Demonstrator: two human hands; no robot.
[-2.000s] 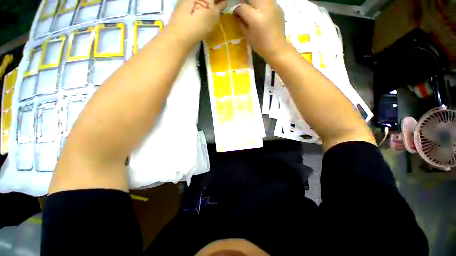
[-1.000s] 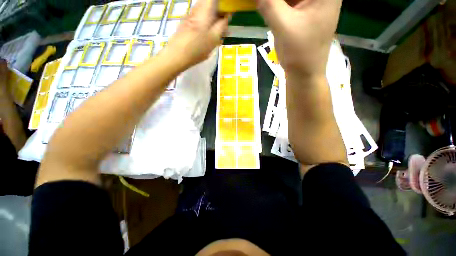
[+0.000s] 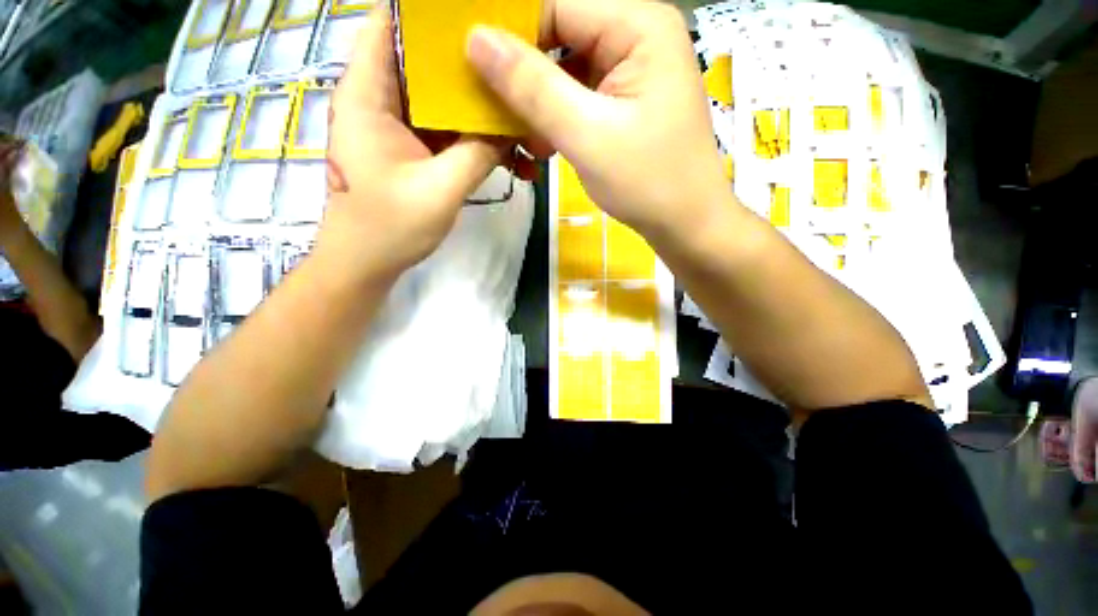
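Observation:
A phone-sized yellow film piece (image 3: 452,72) lies over a dark-rimmed frame part at the top centre, cut off by the picture's edge. My left hand (image 3: 391,181) holds the part from the left and below. My right hand (image 3: 614,114) holds its right side, the thumb flat on the yellow film. Most of the part under the film is hidden. The sticker sheet (image 3: 612,325) with two columns of yellow rectangles lies in front of my body, its upper end hidden by my right hand.
Frame parts (image 3: 241,283) lie in rows on white wrapping sheets (image 3: 452,349) at left. Used liner sheets (image 3: 897,259) with yellow scraps are piled at right. A phone (image 3: 1045,349) with a cable is far right. Another person's arm (image 3: 48,259) is far left.
Both hands have come nearer and lower, and the yellow film on the part now shows broadly. My right thumb now rests on the film. The view has shifted, showing more of the liner pile.

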